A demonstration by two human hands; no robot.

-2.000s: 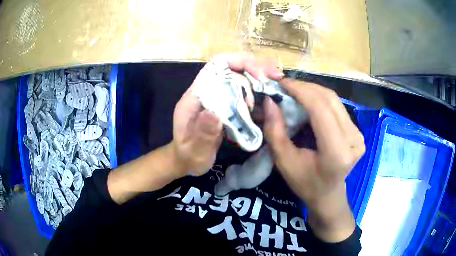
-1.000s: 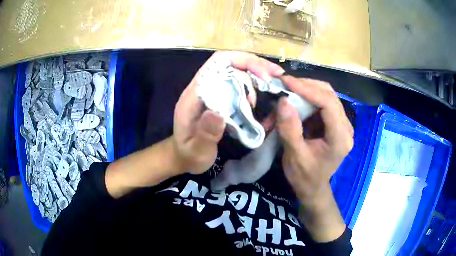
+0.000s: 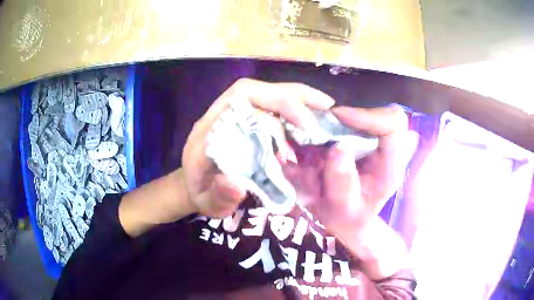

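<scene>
My left hand is closed around a white-grey foot shell, toes up and left, its open slot facing the camera and its narrow end pointing down right. My right hand pinches a second pale grey piece with a small dark spot on its lower edge. My left fingertips also touch this piece. It looks like another foot shell, but glare and blur hide its details. Both hands are above the lap, just below the bench edge.
The shiny tan bench spans the top, with a brownish patch near its edge. A blue left bin holds many grey sole plates. A right bin with white contents is washed out by glare.
The long pale leg piece below my hands no longer shows. Both hands have shifted; the foot shell sits lower and further left. The right side has become much brighter.
</scene>
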